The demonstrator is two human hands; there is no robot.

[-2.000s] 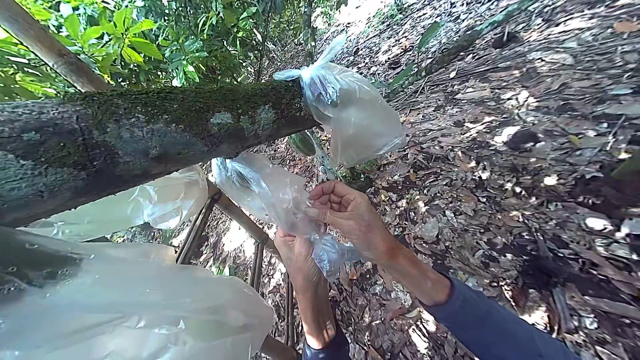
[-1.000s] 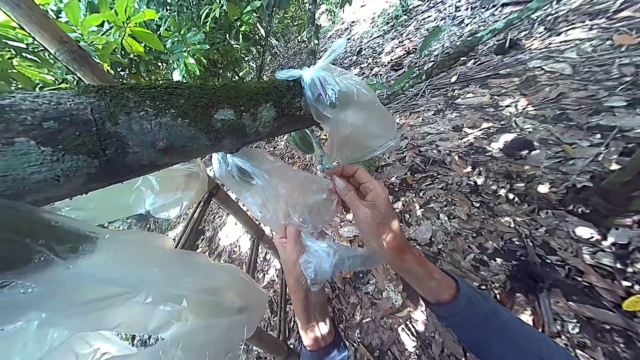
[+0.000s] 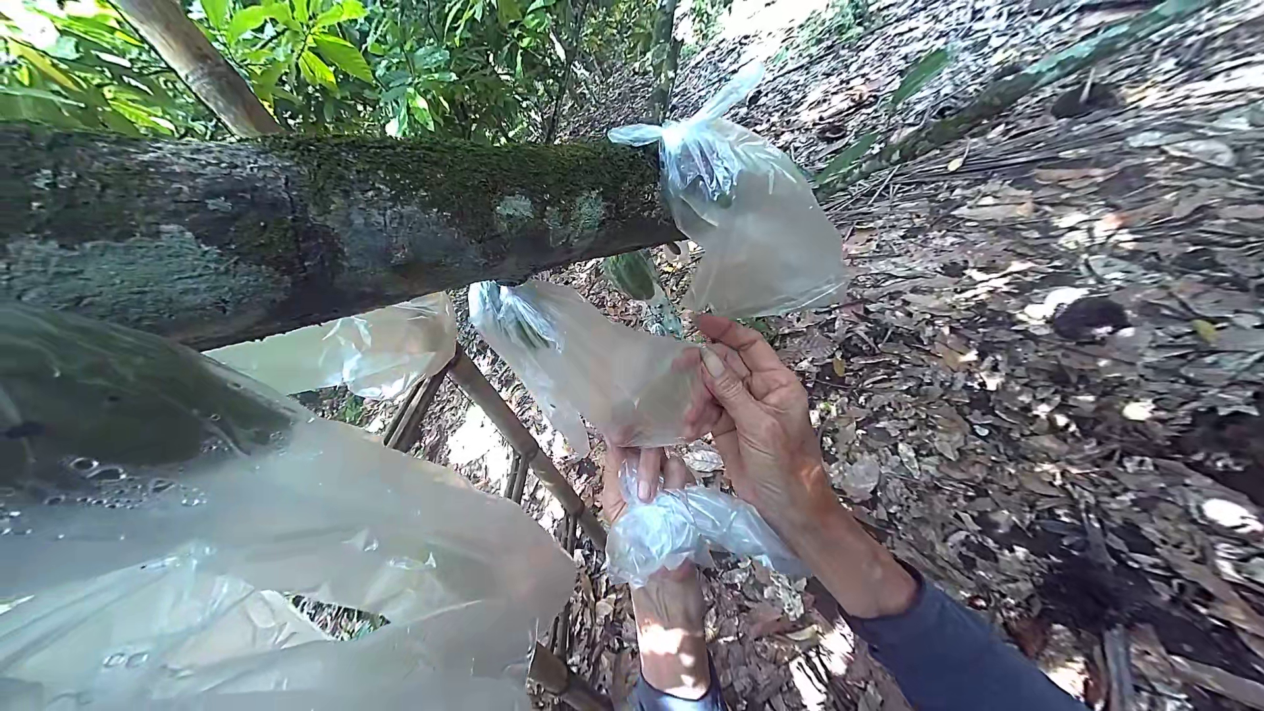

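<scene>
A clear plastic bag [image 3: 602,370] hangs below the mossy tree trunk [image 3: 415,212], its top gathered near the bark. My right hand [image 3: 765,415] pinches this bag's lower right edge between thumb and fingers. Under the bag, my left hand [image 3: 647,489] touches its bottom and holds a bunched clear plastic bag [image 3: 681,528] against the palm side. Above my right hand, a knotted plastic bag [image 3: 765,232] hangs at the trunk's end. A green pod [image 3: 632,275] shows between the two hanging bags.
A large plastic bag [image 3: 395,553] around a green pod [image 3: 109,395] fills the lower left. Another bag [image 3: 385,346] hangs behind it. A bamboo pole [image 3: 523,439] slants below the trunk, and a second pole [image 3: 202,64] rises above. Leaf litter [image 3: 997,395] covers the sloping ground.
My right hand has shifted along the hanging bag to its lower right edge. The bag's lower part is spread wider than before. My left hand stays beneath with the bunched plastic.
</scene>
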